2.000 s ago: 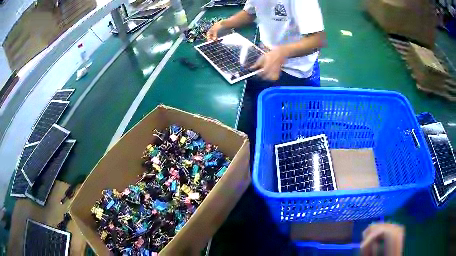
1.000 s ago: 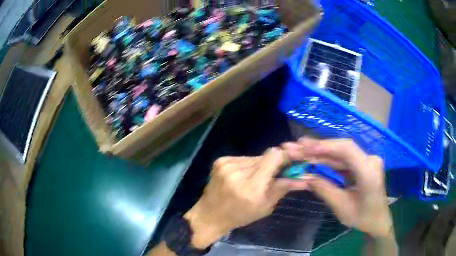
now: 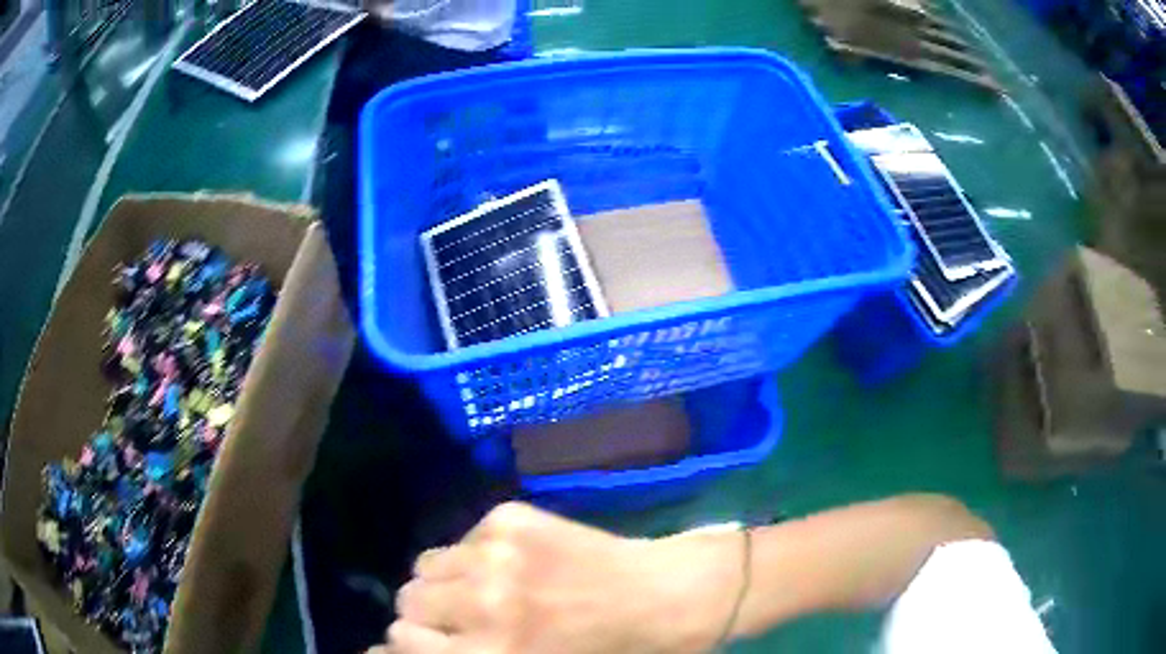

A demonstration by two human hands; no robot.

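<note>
My right hand (image 3: 524, 581) reaches in from the lower right, in front of the blue baskets. Its fingers are curled and cut off by the bottom edge; whether they hold anything is hidden. My left hand is out of the picture. An open cardboard carton (image 3: 275, 422) of multicoloured binder clips (image 3: 166, 422) stands at the left. A large blue plastic basket (image 3: 639, 326) stands in the middle. A white-framed solar panel (image 3: 512, 268) leans inside it, beside a brown cardboard piece (image 3: 659, 253).
A lower blue basket (image 3: 665, 479) with brown cardboard shows beneath the large one. Stacked panels (image 3: 940, 211) lie in another blue container at right. A panel (image 3: 266, 49) lies on the green bench at upper left, near a person's white clothing (image 3: 448, 19). Cardboard (image 3: 1125, 319) is at far right.
One second ago both my hands were together around a teal and blue item; now only my right hand shows, and the item is not visible. The view has turned right, towards the baskets.
</note>
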